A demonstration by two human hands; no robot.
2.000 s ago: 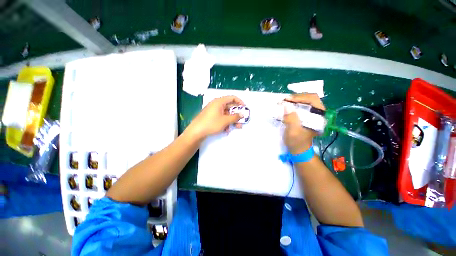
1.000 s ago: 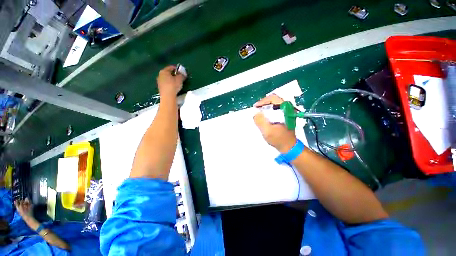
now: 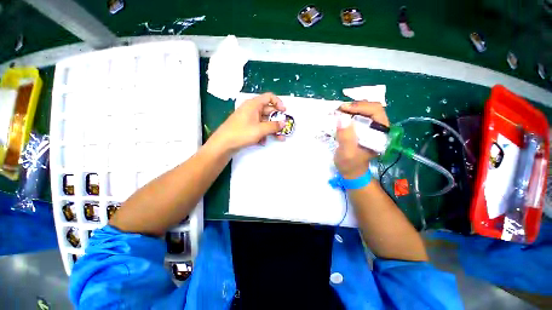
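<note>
My left hand [image 3: 251, 124] holds a small electronic module [image 3: 285, 124] in its fingertips above the white work paper [image 3: 275, 181]. The module is dark and silver with a gold patch. My right hand [image 3: 357, 142] grips the dispensing syringe [image 3: 370, 134] like a pen, its front end pointing left toward the module. A gap lies between the two; the fine tip is too blurred to make out. The syringe has a green adapter head [image 3: 394, 140] at its rear, joined to a clear air hose [image 3: 434, 171]. A blue wrist strap [image 3: 356, 180] is on my right wrist.
A white blister tray [image 3: 127, 121] with modules in its lower pockets is at left. A tissue [image 3: 226, 69] lies between tray and paper. A red bin [image 3: 482, 209] is at right, a yellow bin [image 3: 31, 112] far left. Modules lie on the green conveyor [image 3: 242, 15] behind a pale rail.
My left hand was over the conveyor at a module one second ago. It is now back above the paper with a module. My right hand still holds the syringe. The camera view has turned back.
</note>
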